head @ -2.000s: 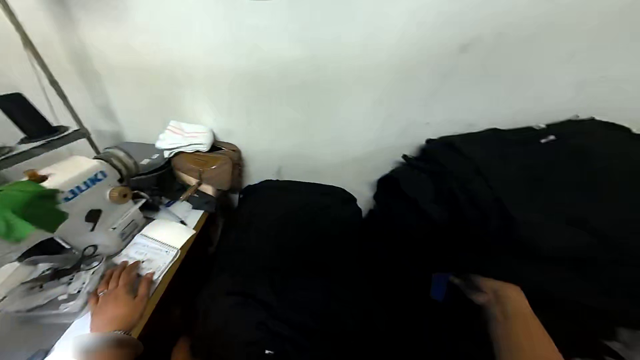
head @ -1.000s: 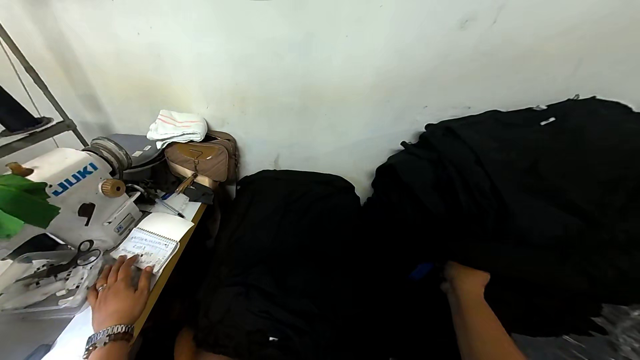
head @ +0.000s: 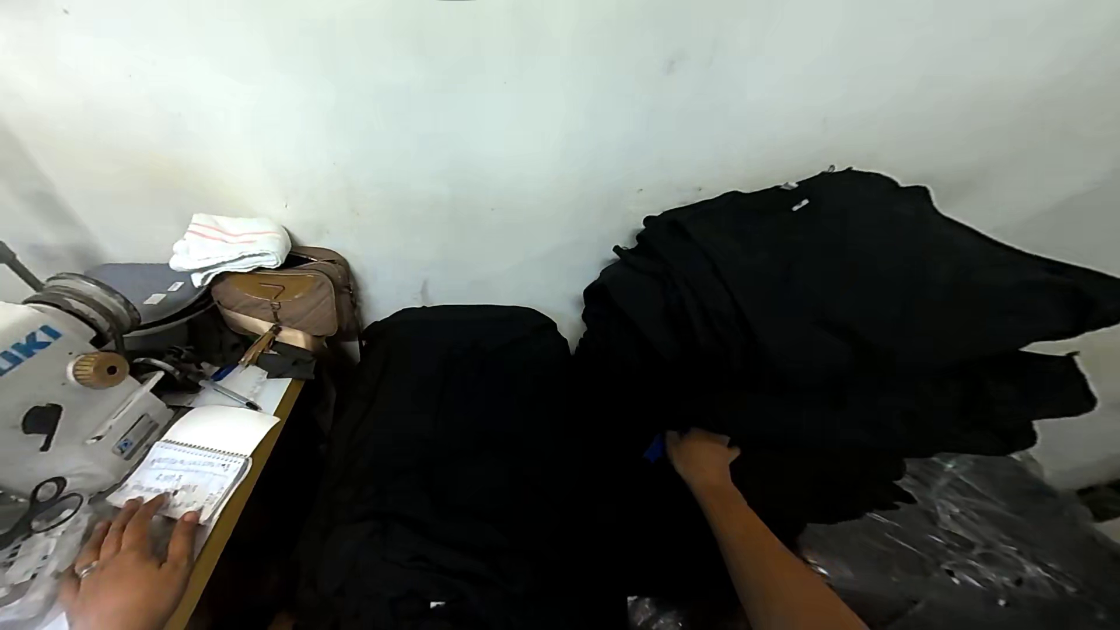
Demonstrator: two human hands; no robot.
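Note:
My left hand (head: 131, 564) lies flat, fingers apart, with its fingertips on the lower edge of an open spiral notebook (head: 188, 477) bearing handwriting. My right hand (head: 702, 457) is at the lower edge of a big pile of black garments (head: 831, 315), its fingers partly hidden in the dark cloth. A small blue piece (head: 654, 449) shows just left of those fingers; whether they grip it or the cloth cannot be told. Another black stack of cloth (head: 464, 420) stands between the desk and the pile.
A Juki sewing machine (head: 52, 402) stands at the left, with black-handled scissors (head: 48, 507) below it. A brown bag (head: 289, 297) with a folded white towel (head: 232, 245) sits by the wall. Dark clear plastic wrapping (head: 962, 542) lies at lower right. The desk's wooden edge (head: 236, 516) runs beside the notebook.
My right hand has moved a little up along the black pile, while my left hand stays by the notebook. The view has shifted toward the right.

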